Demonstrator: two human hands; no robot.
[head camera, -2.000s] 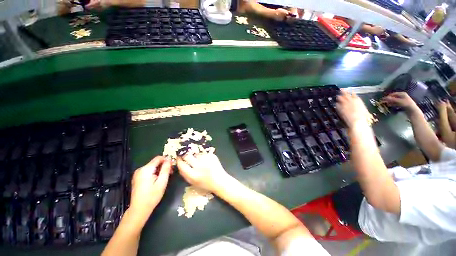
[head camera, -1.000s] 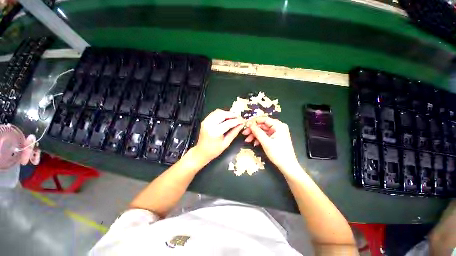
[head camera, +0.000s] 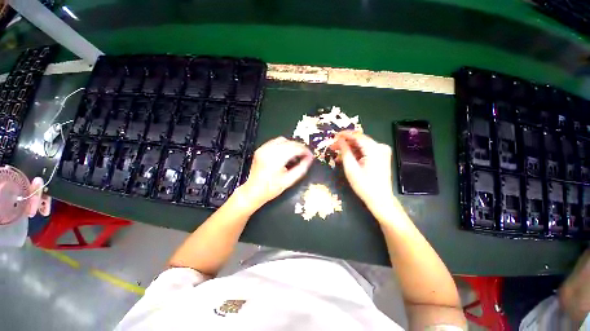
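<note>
A pile of cream bits mixed with small black parts (head camera: 328, 121) lies on the dark green bench. My left hand (head camera: 277, 167) is at the pile's left edge, thumb and fingers curled close together; whether it holds a bit cannot be told. My right hand (head camera: 363, 163) is at the pile's right edge, its fingertips over the bits; a small piece may be between them, too small and blurred to tell. A second pile of only cream bits (head camera: 318, 202) lies nearer me, between my forearms, untouched.
A black blister tray with filled pockets (head camera: 155, 129) lies left, another (head camera: 527, 155) right. A dark phone-like rectangle (head camera: 416, 157) lies right of my right hand. A pink fan (head camera: 16, 194) and white cable (head camera: 53, 132) are far left. Another person's arm (head camera: 576, 291) shows lower right.
Since one second ago my hands have moved apart; their fingertips were together and now have a gap between them. The view has shifted slightly; two seconds ago it was turned further right.
</note>
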